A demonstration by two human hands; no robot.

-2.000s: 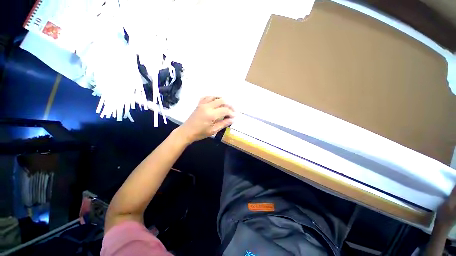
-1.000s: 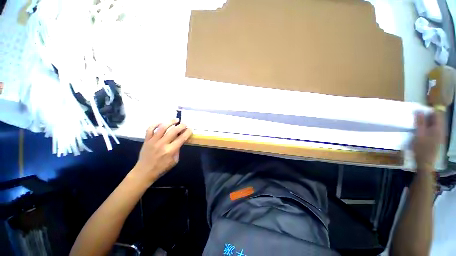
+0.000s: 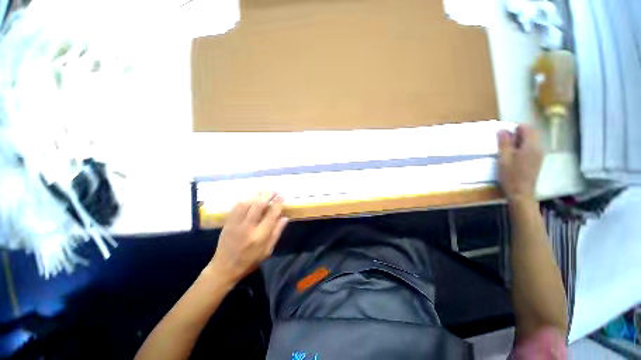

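Observation:
A brown panel [image 3: 344,70] with notched upper corners lies in front of me. A white sheet [image 3: 337,147] lies across its lower part, its right end at my right hand. Below it runs a yellow edge band [image 3: 393,204] along the table's near edge. My left hand [image 3: 251,228] rests with its fingertips on the band and the white strip [image 3: 309,190], left of the middle; it is not clear that it grips anything. My right hand [image 3: 521,160] pinches the right end of the white sheet. The right fingertips are slightly blurred.
A heap of white strips [image 3: 42,133] with a dark bundle [image 3: 95,193] lies at the left. A glue bottle [image 3: 555,84] stands or lies at the right, nozzle towards me, with crumpled white scraps [image 3: 538,15] behind it. Stacks of white sheets [image 3: 613,84] are at far right.
The view has turned and shifted right. My left hand has moved from the panel's left corner rightward along the yellow band. My right hand remains at the sheet's right end, now more fully in view.

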